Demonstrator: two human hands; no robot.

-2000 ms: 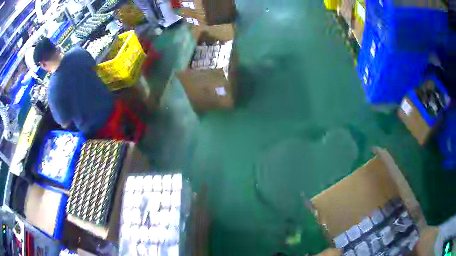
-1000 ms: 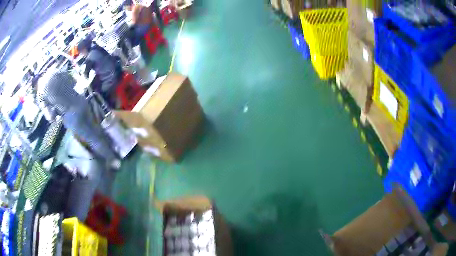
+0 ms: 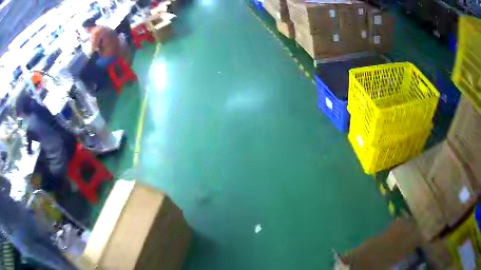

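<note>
An open carton (image 3: pixel 385 245) shows at the bottom right edge, mostly cut off. Its brown flap and a small part of dark and grey contents are visible, blurred. Neither of my hands can be seen, so I cannot tell from this frame how the carton is held. A large brown carton (image 3: pixel 153 237) stands on the floor at the lower left, cut off by the bottom edge.
Green floor (image 3: pixel 248 137) runs ahead between yellow lines. Stacked yellow crates (image 3: pixel 393 132), a blue crate (image 3: pixel 331 103) and brown cartons (image 3: pixel 337 31) stand along the right. On the left are benches, red stools (image 3: pixel 88 174), and seated people (image 3: pixel 50 137).
The view has moved forward along the aisle. The large floor carton has come nearer at lower left, and the yellow crates look closer. The open carton stays at bottom right, showing less of its contents.
</note>
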